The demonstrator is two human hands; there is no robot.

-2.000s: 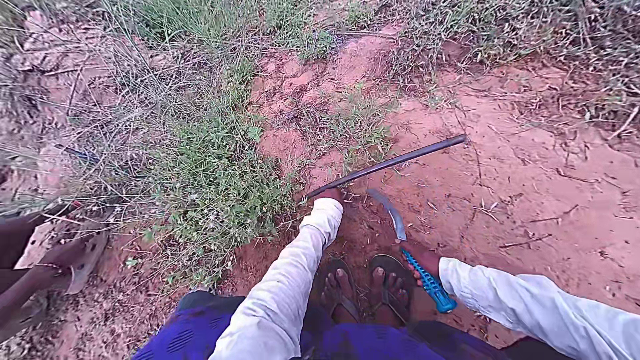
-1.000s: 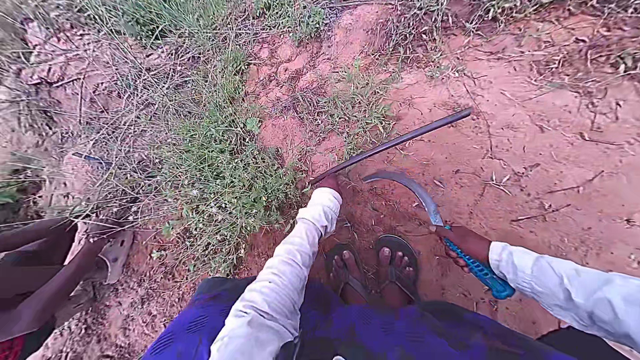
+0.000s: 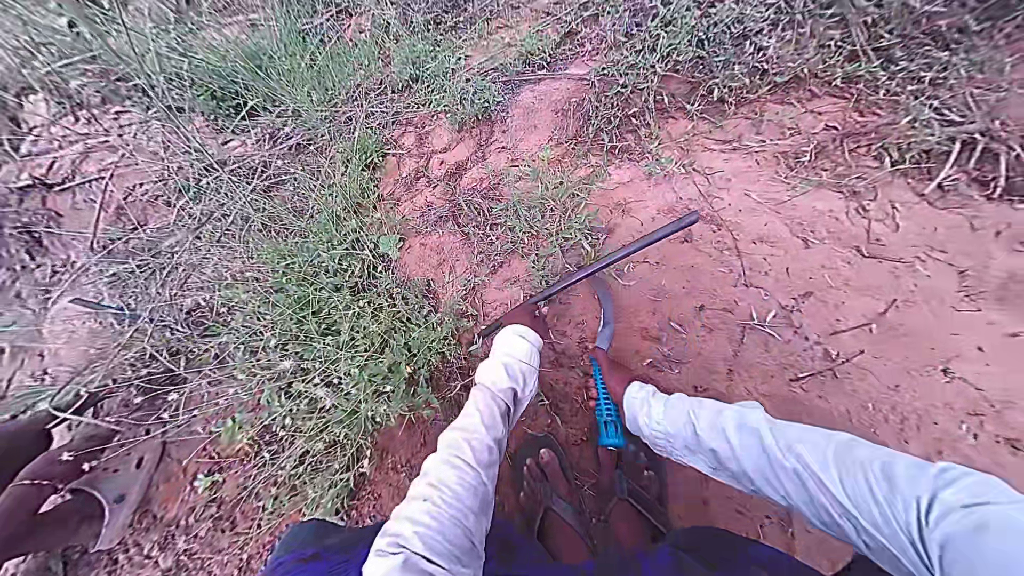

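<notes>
My left hand (image 3: pixel 526 319) grips a dark rod (image 3: pixel 620 255) near its lower left end; the rod slants up to the right just above the soil. In my right hand (image 3: pixel 612 376) is a sickle by its blue handle (image 3: pixel 608 416), which points down toward my feet. The sickle's curved metal blade (image 3: pixel 606 316) rises from the hand, its tip close to or touching the rod; which of the two cannot be told. Both hands are in front of my sandalled feet (image 3: pixel 560 496). White sleeves cover my arms.
Leafy weeds and grass (image 3: pixel 336 320) grow left of my hands. Another person's limbs (image 3: pixel 56 496) show at the lower left, by a worn grey shoe or sandal (image 3: pixel 120 488). Reddish bare soil (image 3: pixel 800 320) with twigs stretches right. Dry brush (image 3: pixel 952 144) lies at the upper right.
My right hand has moved left with the sickle, bringing it near my left hand and turning the blade more upright. The left hand keeps its hold on the rod.
</notes>
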